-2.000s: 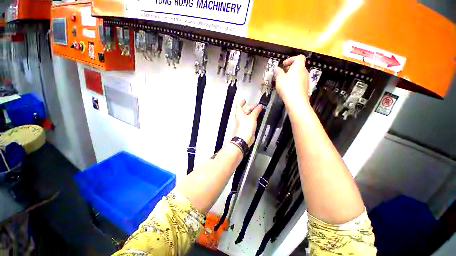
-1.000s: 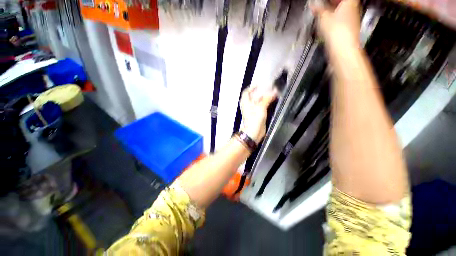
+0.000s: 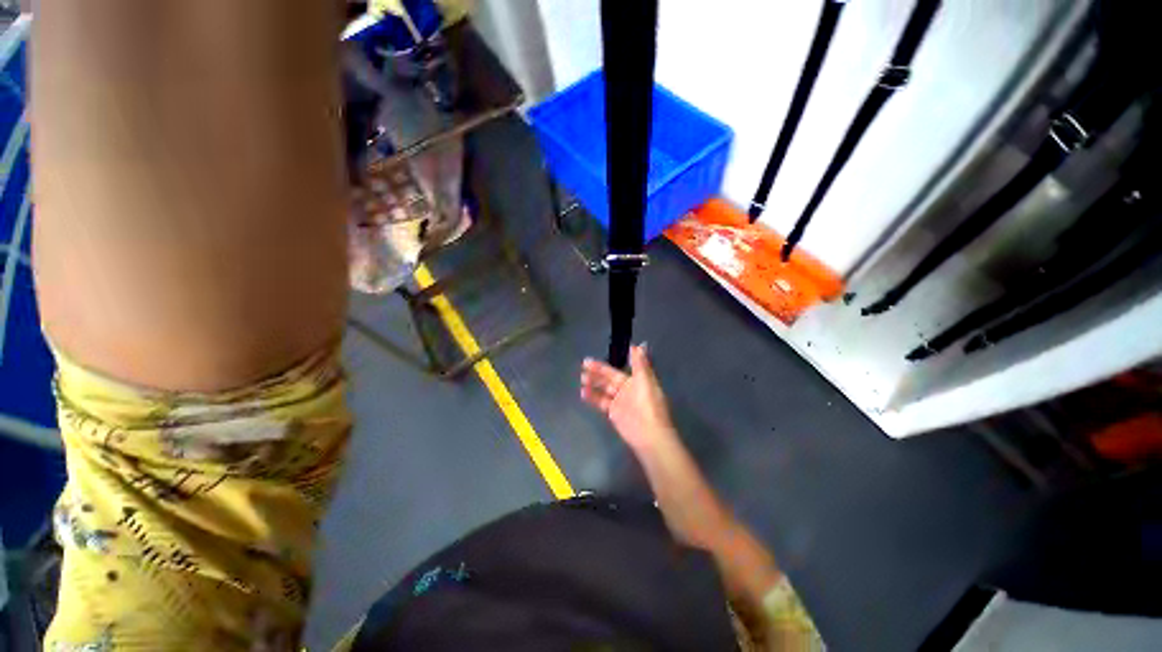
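Note:
A long black strap [image 3: 627, 166] hangs straight down in front of me from above the top edge, with a small silver slider on its lower part. My left forearm rises large along the left side; the left hand is cut off above the picture. My right hand [image 3: 622, 392] is low at the centre, at the strap's bottom end, with thumb and fingers apart. The strap end lies between or just behind the fingers; I cannot tell whether they touch it.
More black straps with silver sliders [image 3: 895, 79] hang at the drying machine on the right. A blue bin [image 3: 695, 178] stands behind the strap, beside an orange panel [image 3: 752, 261]. A dark side table [image 3: 472, 125] is at upper left. A yellow line [image 3: 491, 376] crosses the grey floor.
The view has swung down and away from the machine's clips. A strap now hangs directly before me. My left arm is raised at the left; my right hand has come down to the strap's end.

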